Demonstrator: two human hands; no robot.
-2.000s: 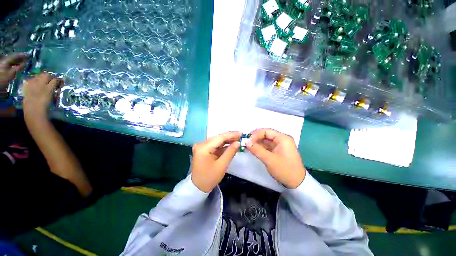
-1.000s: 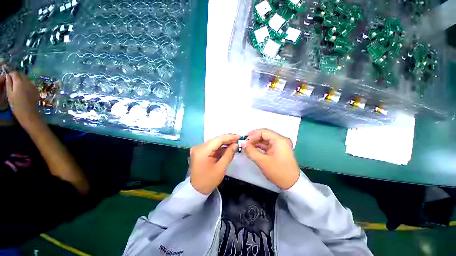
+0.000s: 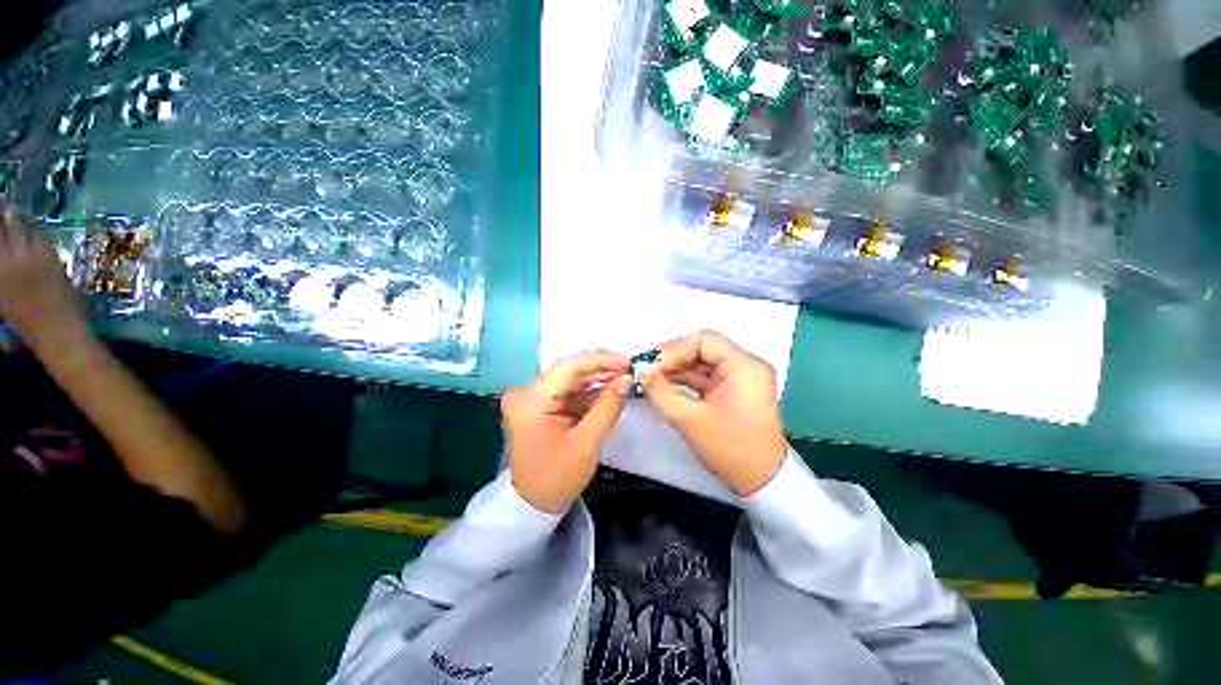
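My left hand [image 3: 560, 426] and my right hand [image 3: 719, 408] meet at the fingertips over white paper [image 3: 730, 316] at the bench edge. Between them they hold a small circuit board [image 3: 641, 373], dark and white, mostly covered by the fingers. Its details are too small to tell. Behind, a clear compartment tray [image 3: 790, 181] holds heaps of green boards [image 3: 890, 83]. White-faced boards [image 3: 724, 48] lie in its left compartment. A row of several amber and white parts [image 3: 877, 241] shows at the near side of the tray stack.
A round-pocket clear tray [image 3: 321, 161] lies at the left, with copper-gold parts [image 3: 118, 260] near its left end. A neighbour's hand and forearm [image 3: 101, 388] reach there. A white paper stack [image 3: 1014, 359] lies on the green bench [image 3: 857, 381] at the right.
The view has shifted slightly, so the trays sit a little further left. My hands stay together with small fingertip shifts. The neighbour's hand has moved left, uncovering the copper-gold parts.
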